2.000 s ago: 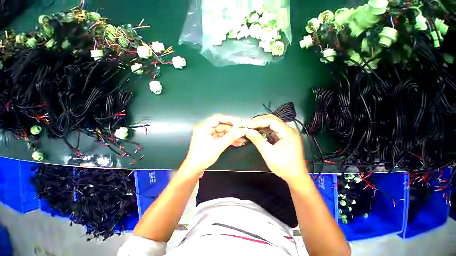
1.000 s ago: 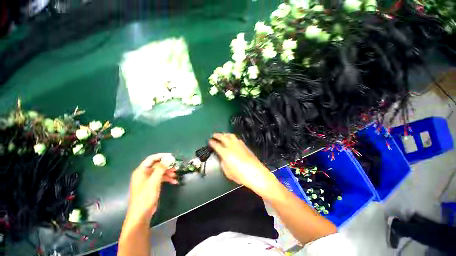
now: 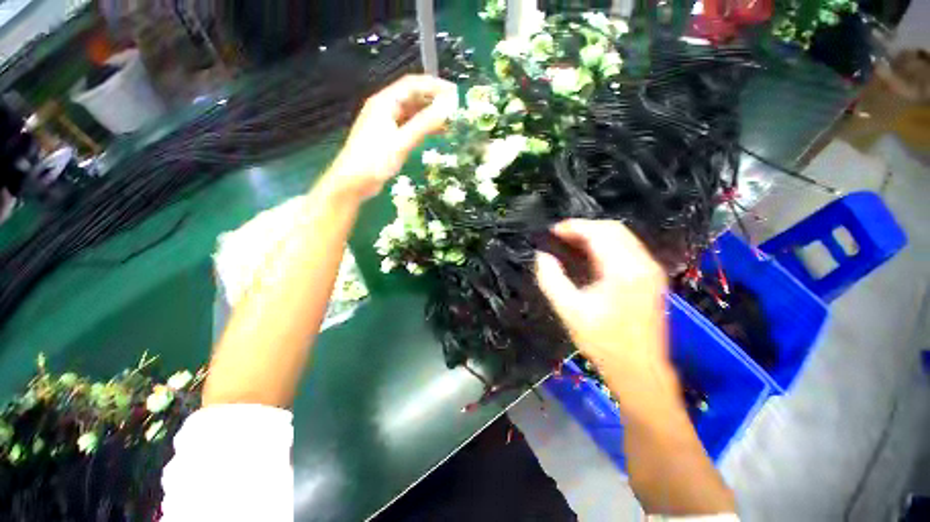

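My left hand [image 3: 393, 133] is raised over the far side of the right-hand pile, its fingertips closed on a small pale housing [image 3: 447, 98]. My right hand [image 3: 612, 291] is over the pile of black cables [image 3: 653, 138], with thumb and fingers curled. Dark cable shows between and behind its fingers, but blur hides whether it grips any. Pale green housings [image 3: 500, 158] bunch along the pile's far side.
A clear bag with pale housings [image 3: 349, 280] lies partly behind my left forearm. The left-hand pile [image 3: 87, 433] is at lower left. Long black cables [image 3: 235, 133] run across the far table. Blue bins [image 3: 714, 387] stand below the table edge; another blue bin [image 3: 836, 245] is farther right.
The view has swung right. My hands have left the table's front edge. The left hand has reached far over the right-hand pile, and the right hand has moved over its cables.
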